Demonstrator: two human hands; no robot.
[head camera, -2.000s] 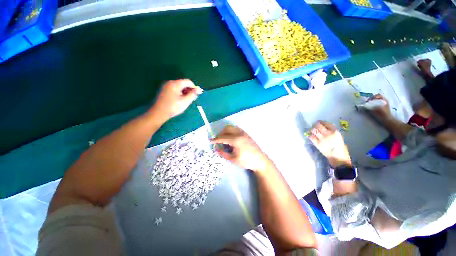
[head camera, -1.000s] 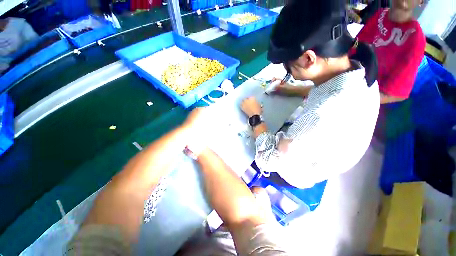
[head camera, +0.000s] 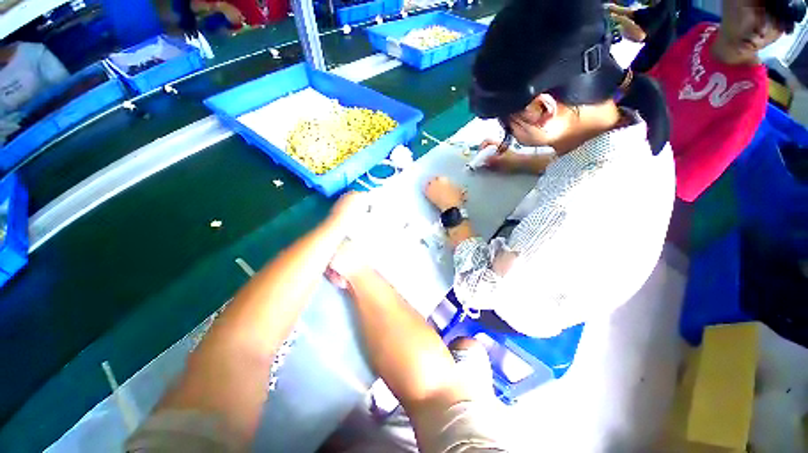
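My left hand (head camera: 356, 211) reaches over the pale bench cover (head camera: 323, 345), close to the near corner of the blue tray. My right hand (head camera: 344, 265) is just below it, nearer to me. Both hands are overexposed, and their fingers and anything in them cannot be made out. Small white parts (head camera: 277, 361) lie on the cover between my forearms. My left forearm hides most of that pile. Pale specks lie on the green belt (head camera: 151, 265), one of them a small white piece (head camera: 215, 224).
The blue tray (head camera: 323, 181) on the belt holds yellow parts (head camera: 337, 142) and a white area. A white ring-shaped item (head camera: 383, 172) touches its near side. A person in a striped shirt (head camera: 576, 230) and black cap sits close at right. A cardboard box (head camera: 725, 385) stands at lower right.
The view has swung up and right since the first frame. My left hand has gone from over the belt to over the bench. Since the second frame, the belt pieces have shifted slightly right.
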